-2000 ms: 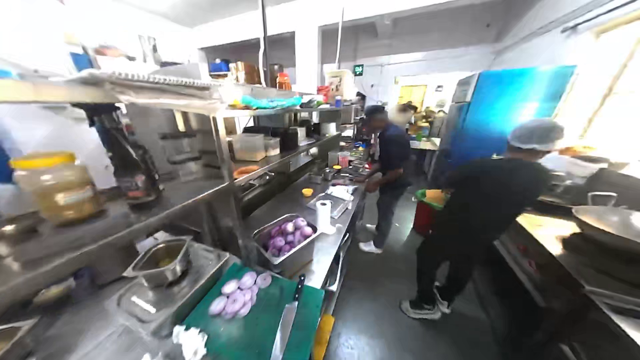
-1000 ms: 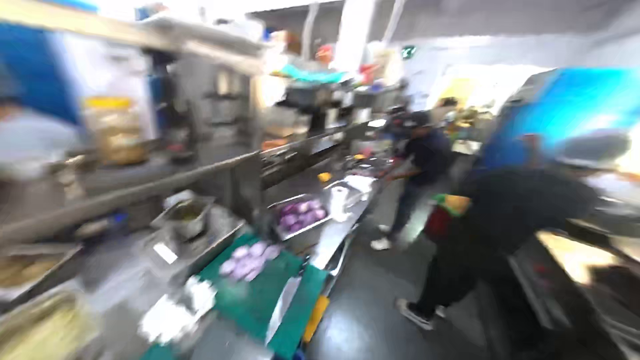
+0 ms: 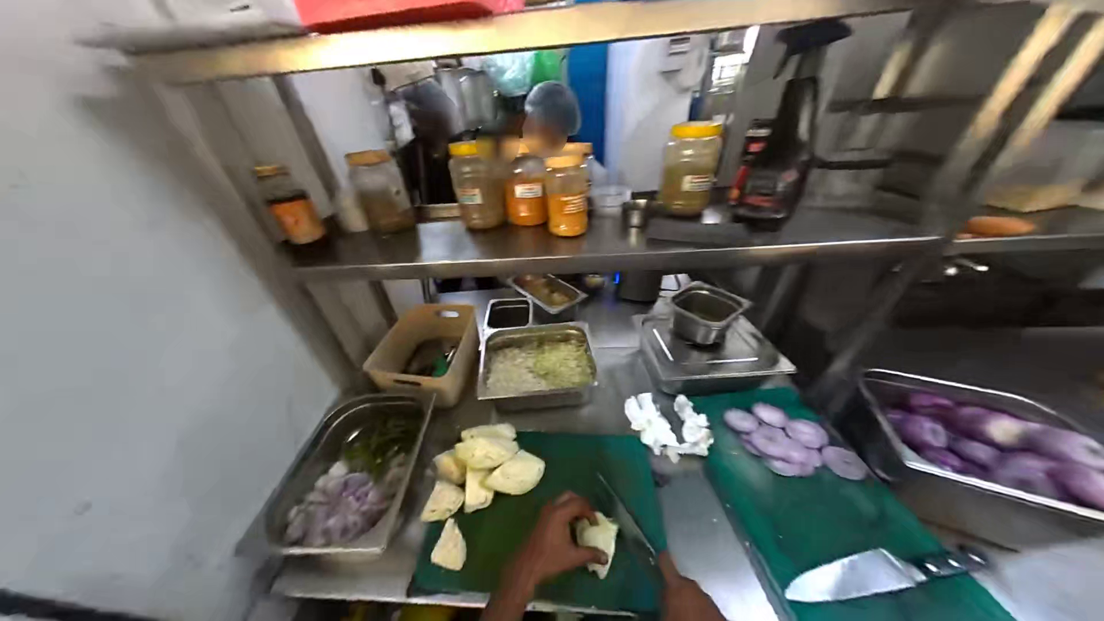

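My left hand (image 3: 556, 539) grips a pale cabbage piece (image 3: 599, 543) on the left green cutting board (image 3: 509, 561). Just right of that piece, my right hand (image 3: 686, 595) holds a knife (image 3: 628, 517), its blade angled up and left over the board. Several cabbage wedges (image 3: 487, 461) lie at the board's upper left, and one smaller wedge (image 3: 448, 546) lies below them. On the right green cutting board (image 3: 828, 535) rest sliced purple onions (image 3: 789, 440) and a broad chef's knife (image 3: 854, 576). Crumpled white paper (image 3: 668, 425) sits between the boards.
A steel pan with chopped onion (image 3: 341, 509) stands at left, a steel pan of shredded vegetable (image 3: 539, 362) behind. Peeled purple onions (image 3: 992, 440) fill a steel tray at right. A steel shelf (image 3: 604, 254) carries spice jars (image 3: 567, 194) above the counter. A person (image 3: 552, 112) stands beyond it.
The view has swung left and down to the counter. Both my hands, the knife in my right hand and the left cutting board are now in sight; the people in the aisle are out of view.
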